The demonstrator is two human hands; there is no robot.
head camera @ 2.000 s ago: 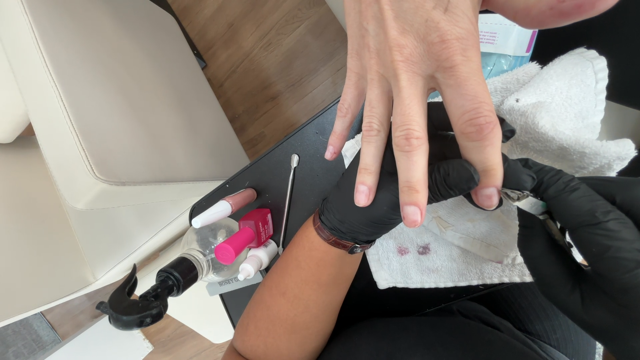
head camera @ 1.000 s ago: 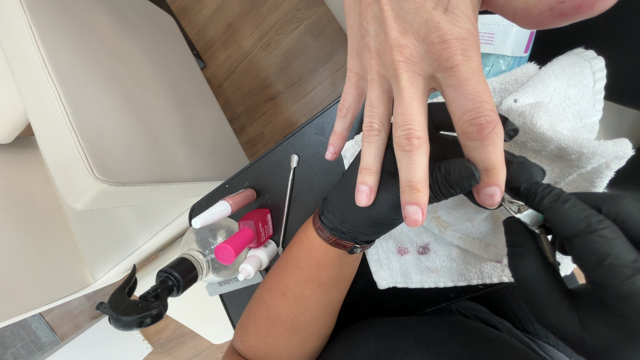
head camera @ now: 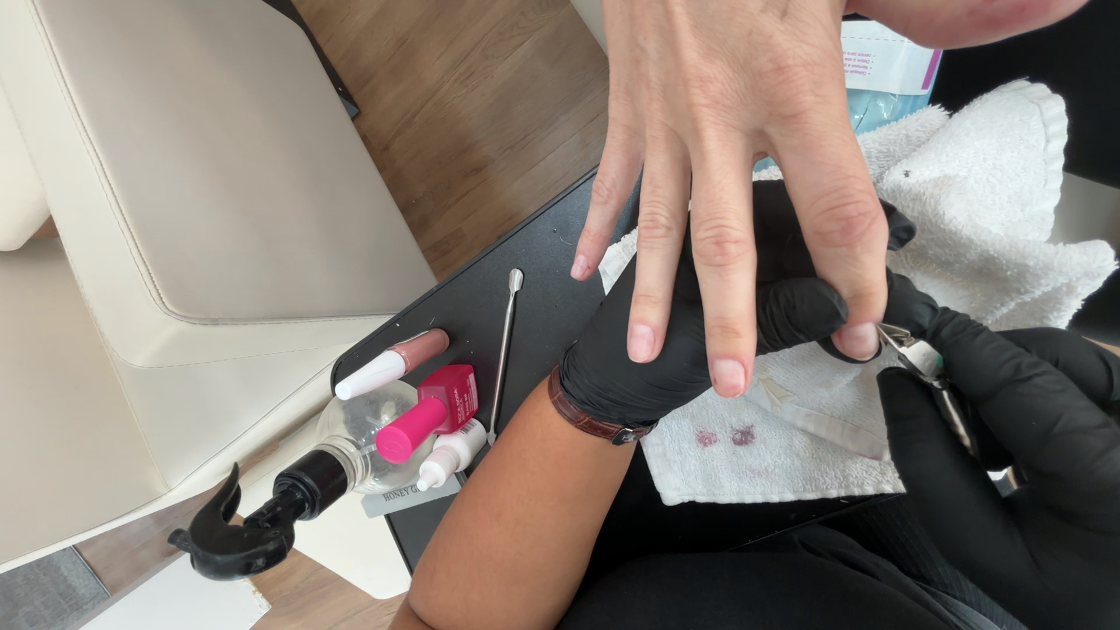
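Another person's bare hand [head camera: 735, 175] reaches down from the top, fingers spread. My left hand [head camera: 691, 306], in a black glove with a brown strap at the wrist, lies beneath it and holds its index finger [head camera: 844, 236] near the tip. In the black-gloved right hand [head camera: 989, 420] is a pair of metal cuticle nippers [head camera: 927, 363], whose tips touch or nearly touch the side of that finger's nail [head camera: 857, 340]. Below lies a white towel [head camera: 787, 464] with small purplish stains. Part of my left hand is hidden behind the other person's fingers.
On the black tray table [head camera: 560, 254] lie a metal cuticle pusher [head camera: 506, 350], a pink polish bottle [head camera: 451, 398], a tube with a white cap [head camera: 376, 372], a small white dropper bottle [head camera: 453, 453] and a clear spray bottle [head camera: 372, 429]. A cream padded seat [head camera: 236, 157] stands left; a blue-white packet [head camera: 888, 70] lies behind.
My right hand has shifted its hold on the nippers, and more of their metal shows than two seconds ago. The other person's hand and my left hand stay almost in place.
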